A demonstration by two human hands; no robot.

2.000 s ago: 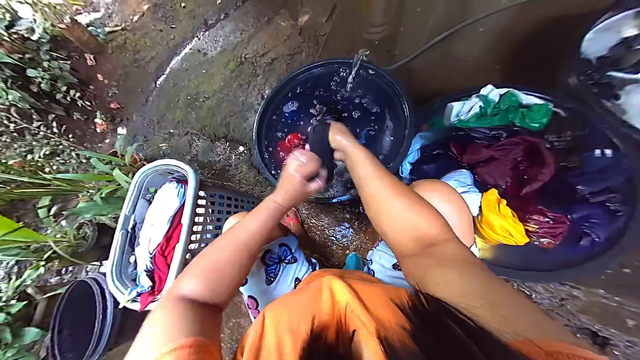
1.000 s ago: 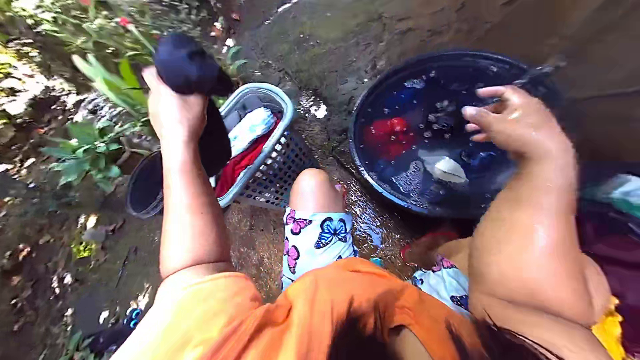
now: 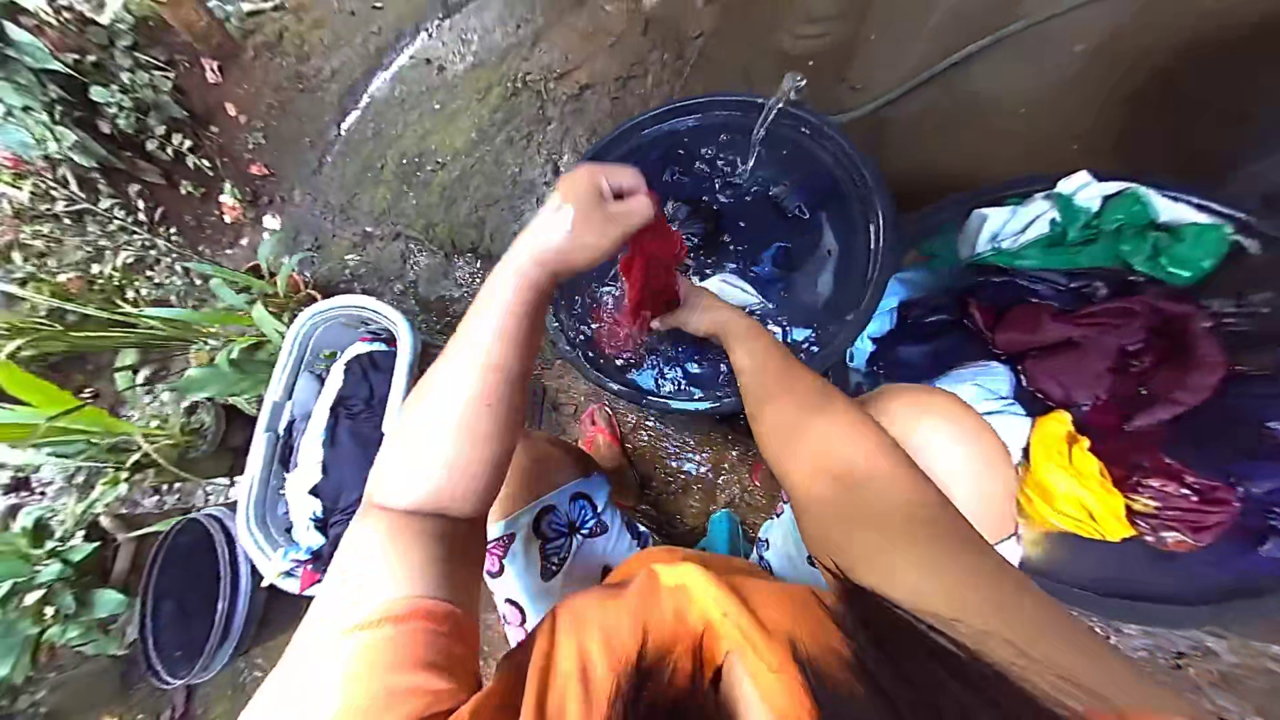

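Observation:
A round dark tub [image 3: 870,220] of water stands in front of me, with a stream of water [image 3: 765,120] falling into it. My left hand [image 3: 597,215] is closed on the upper end of a wet red cloth [image 3: 652,268] over the tub's left side. Lower down on the same cloth, my right hand [image 3: 697,308] holds it near the water. The cloth's bottom end hangs at the water's surface. A white cloth [image 3: 733,290] floats just beyond my right hand, among dark items under the water.
At left is a grey laundry basket [image 3: 408,345] with a dark garment [image 3: 358,430] on top, beside a black bucket [image 3: 190,600]. A large tub at right holds maroon [image 3: 1120,360], yellow [image 3: 1075,480] and green-and-white garments [image 3: 1120,235]. A hose [image 3: 960,60] lies behind.
The dark garment that my left hand held over the basket now lies in it. My left hand has come back to the tub, and both hands have taken hold of the red cloth.

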